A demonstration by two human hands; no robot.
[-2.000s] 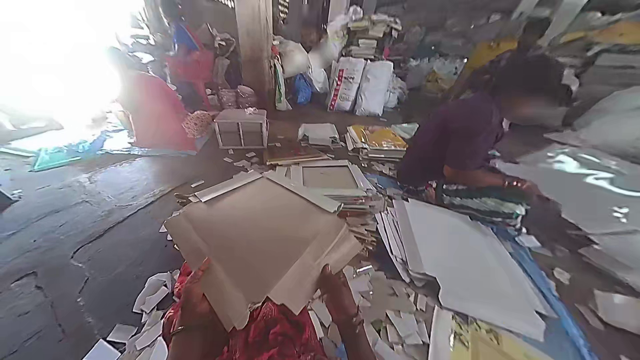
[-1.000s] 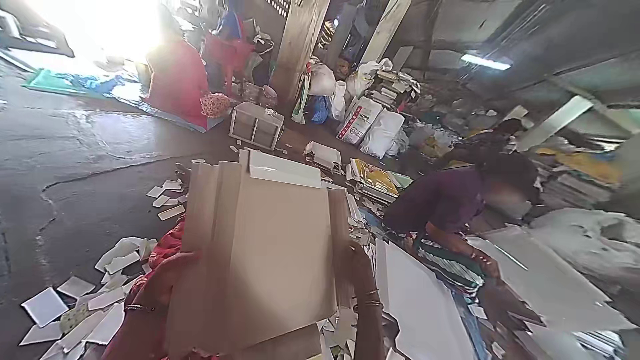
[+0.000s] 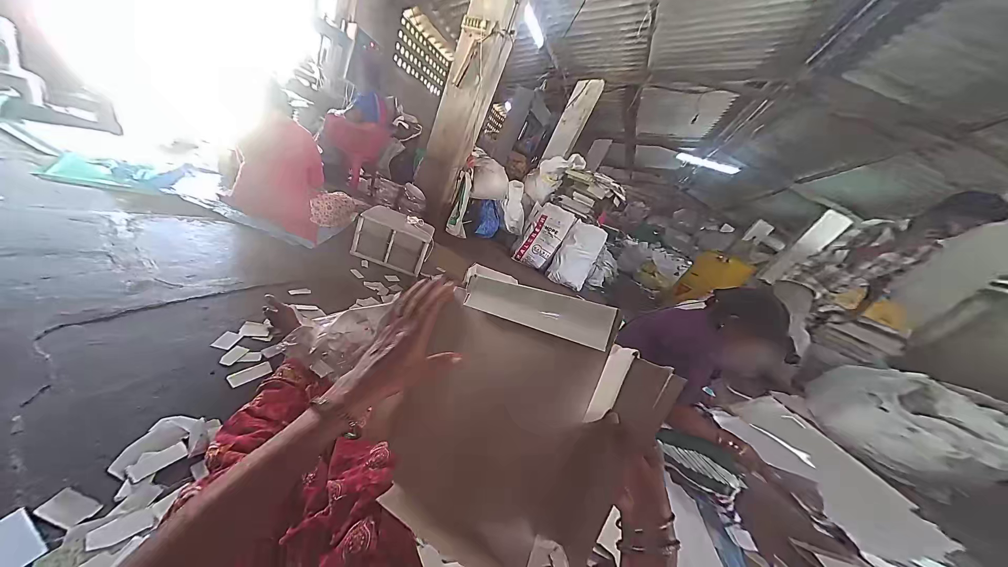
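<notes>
A brown cardboard sheet point(image 3: 504, 402) with folded side flaps lies tilted before me, over my red patterned clothing. Its far flap point(image 3: 543, 311) stands up, showing a pale face, and a pale strip point(image 3: 610, 382) lies at its right corner. My left hand point(image 3: 417, 335) is flat with the fingers extended, at the sheet's left edge; it does not grip it. On the right edge rests my right hand point(image 3: 622, 457), dark and blurred, with bangles at the wrist; whether its fingers close on the board cannot be made out.
Cut card scraps point(image 3: 126, 512) litter the floor at left. A person in purple point(image 3: 677, 346) sits close at right beside large white sheets point(image 3: 850, 488). Beyond are a wooden box frame point(image 3: 391, 240), filled sacks point(image 3: 579, 252) and a post point(image 3: 472, 102). Another person in red point(image 3: 276, 173) sits further back.
My left hand has come off its hold on the sheet's left side and now lies flat along that edge. The far flap now stands raised. The view has tilted upward.
</notes>
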